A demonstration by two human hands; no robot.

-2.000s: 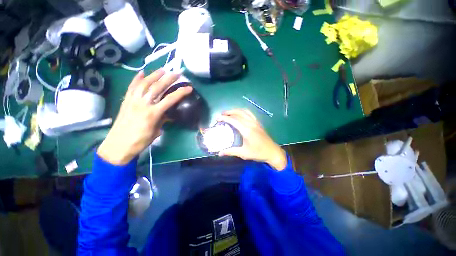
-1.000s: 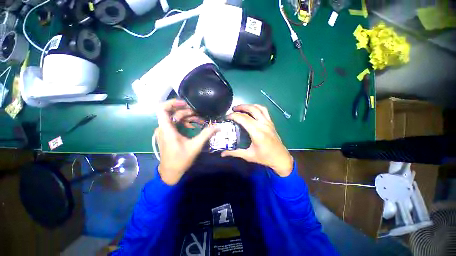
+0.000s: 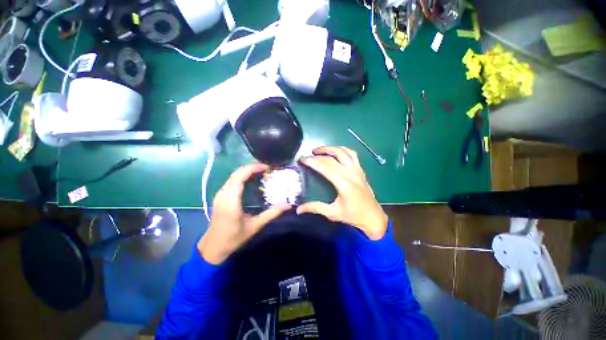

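Observation:
A white PTZ camera with a glossy black ball housing (image 3: 271, 130) lies on the green mat near its front edge. Just below the ball is the lens module with circuit board (image 3: 282, 186), bright and overexposed, with some coloured wires at its upper left. My left hand (image 3: 232, 214) grips the module from the left, thumb at its lower edge. My right hand (image 3: 345, 192) grips it from the right, thumb and fingers around its rim. Glare hides the module's details.
Another PTZ camera (image 3: 321, 61) lies behind. More cameras (image 3: 103, 103) stand at left. A pale small screwdriver (image 3: 366, 147), tweezers (image 3: 406, 136), dark side cutters (image 3: 473, 145) and yellow scraps (image 3: 500, 74) are at right. The black electric screwdriver (image 3: 525, 202) juts in at the right edge.
My left hand has come off the black ball and moved down to the module's left side. My right hand stays on the module. The view has shifted, and the white camera body now shows uncovered.

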